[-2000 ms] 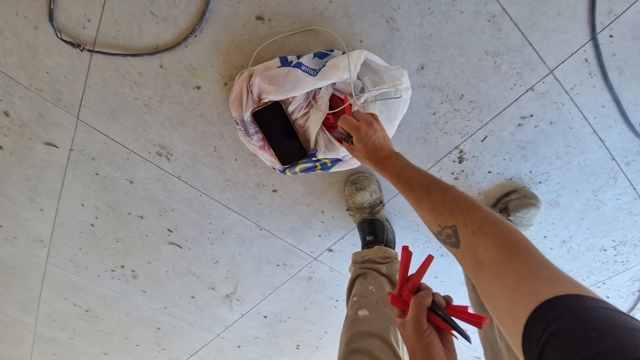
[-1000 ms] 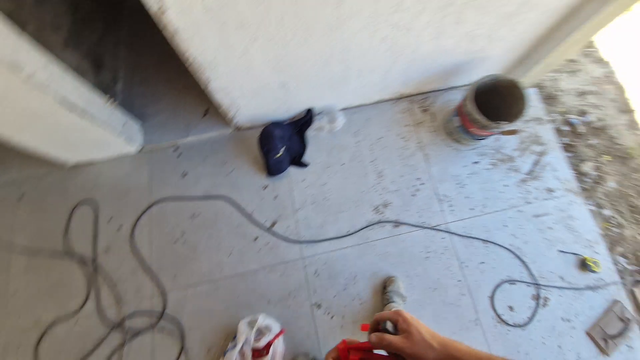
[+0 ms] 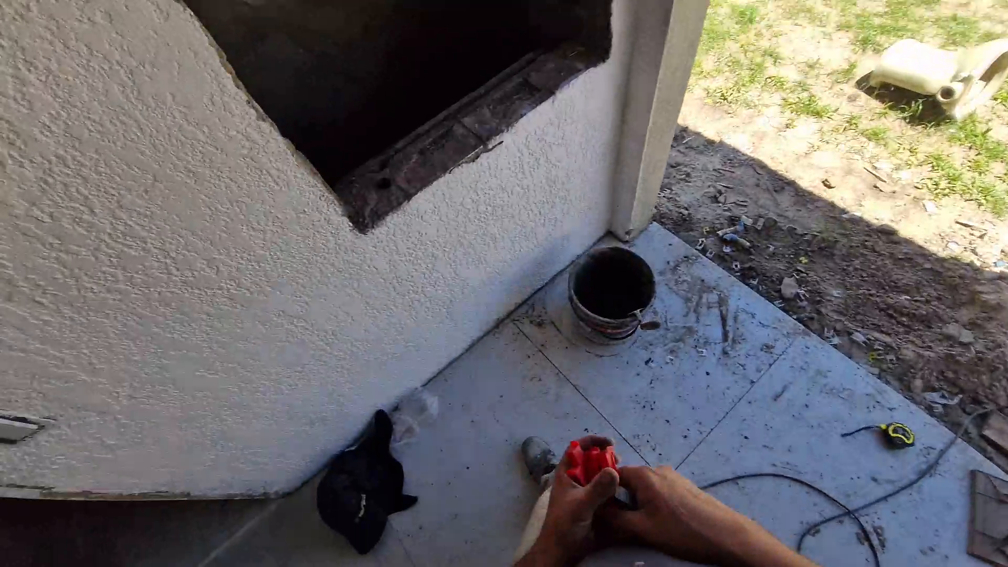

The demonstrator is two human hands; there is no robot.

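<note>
Low in the head view, my left hand [image 3: 579, 500] is closed around several red plastic pieces [image 3: 591, 462], whose ends stick up between thumb and fingers. They look like tile leveling wedges, though their exact shape is partly hidden. Against it rests my right hand [image 3: 642, 504], its fingers curled at the base of the bundle. A small dark part shows between the two hands; whether the right hand grips it cannot be told. Just beyond the hands is my shoe [image 3: 539, 458] on the tiled floor [image 3: 488, 441].
A dark cap [image 3: 362, 484] lies by the textured wall [image 3: 236, 339]. Near the wall's corner stands a bucket [image 3: 612, 291]. To the right are a tape measure [image 3: 898, 435], a black cable [image 3: 882, 498] and a tile piece [image 3: 988, 516]. Bare soil [image 3: 850, 291] borders the floor.
The right hand has left the white plastic bag, where it was among red pieces two seconds ago, and is now beside the left hand. The view has swung away from the bag toward the wall.
</note>
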